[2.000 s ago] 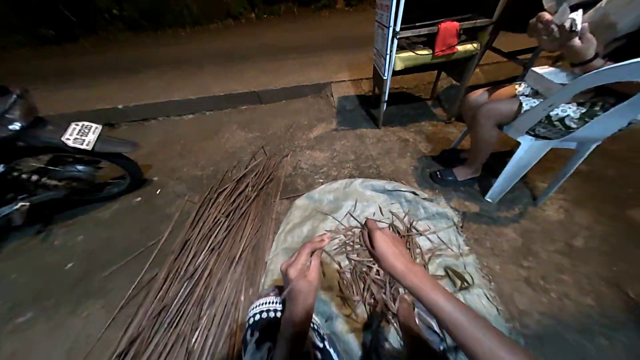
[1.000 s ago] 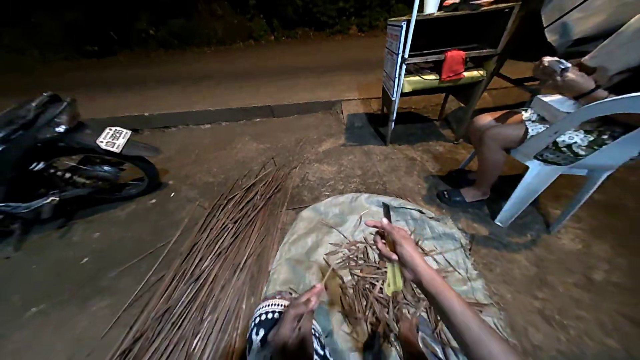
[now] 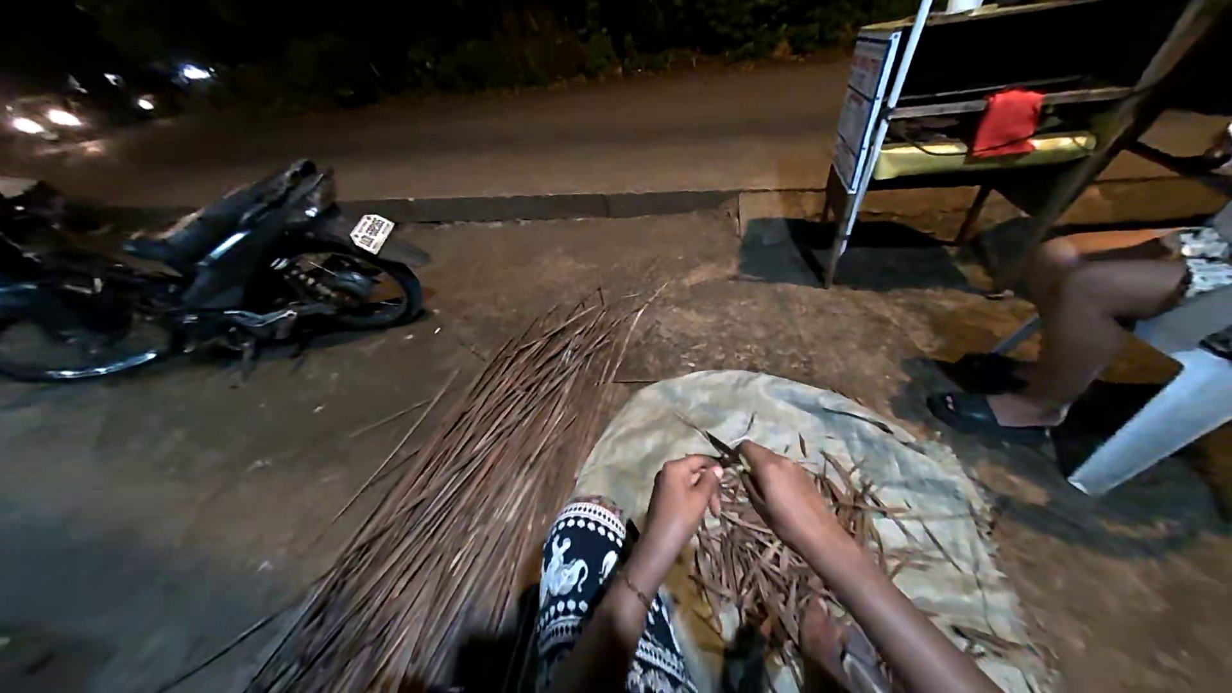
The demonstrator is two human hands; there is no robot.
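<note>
My right hand [image 3: 778, 481] is closed on a knife [image 3: 720, 447], its dark blade pointing up and left. Close beside it, my left hand [image 3: 685, 486] pinches something small and thin, perhaps a strip end; the fingers hide most of it. Both hands are over a pale cloth sheet [image 3: 760, 395], on which a heap of short brown leaf strips [image 3: 760, 558] lies between my feet. A long pile of thin brown stalks [image 3: 481, 481] lies on the ground to the left of my patterned trouser leg.
At the left stands a parked motorcycle [image 3: 279, 260]. A wooden stand [image 3: 1001, 106] with a red cloth [image 3: 1007, 122] is at the upper right. A person's leg [image 3: 1088, 308] and a white plastic chair [image 3: 1155, 414] are at the right. A low curb [image 3: 558, 207] borders the road.
The hands, apart a second ago, have come together at the blade. The yellow-green piece seen by the right hand a second ago no longer shows there. The view has swung left.
</note>
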